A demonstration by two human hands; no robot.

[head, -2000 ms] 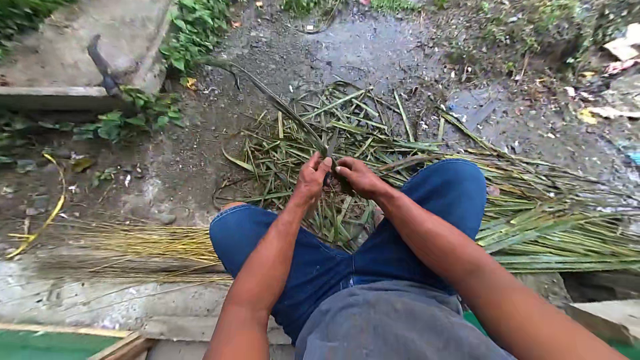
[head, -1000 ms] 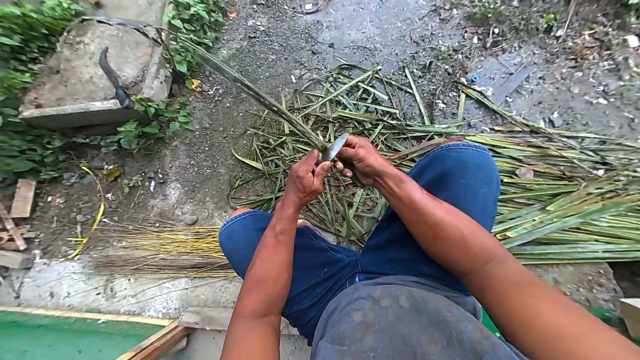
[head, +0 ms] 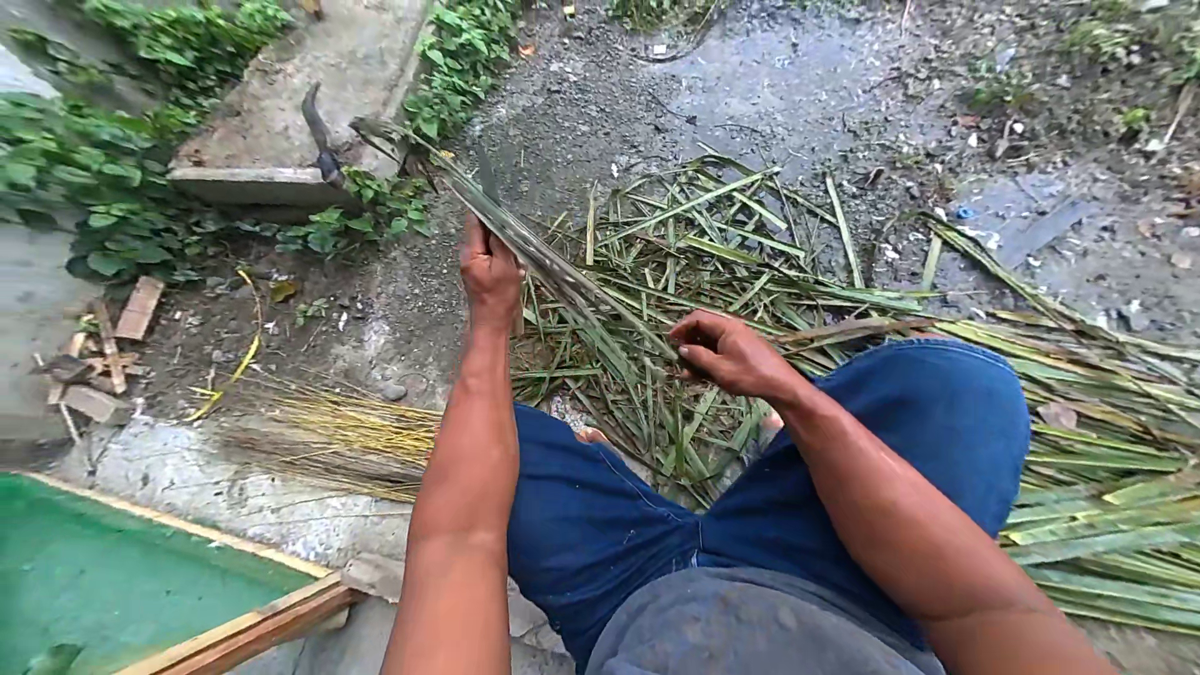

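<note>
A long palm leaf (head: 562,267) slants across the middle, from the upper left down to my right hand (head: 717,354), whose fingers pinch its lower end. My left hand (head: 492,277) is farther left, closed around a knife (head: 487,176); the blade points up behind the leaf, and most of the handle is hidden in the fist. Cut green leaf strips (head: 694,244) lie in a loose pile on the ground beyond my knees. To the right is a heap of longer leaves (head: 1106,525). Thin yellowish leaf ribs (head: 347,427) lie bundled left of my legs.
A curved sickle-like blade (head: 317,122) with a dark handle rests on a concrete slab (head: 272,175) at the upper left, beside leafy plants (head: 459,66). Wood scraps (head: 103,356) lie at the left. A wood-framed green panel (head: 131,562) fills the lower left corner.
My hands, close together one second ago, are now apart: the left has moved up and away along the leaf with the knife, while the right stays at the leaf's near end.
</note>
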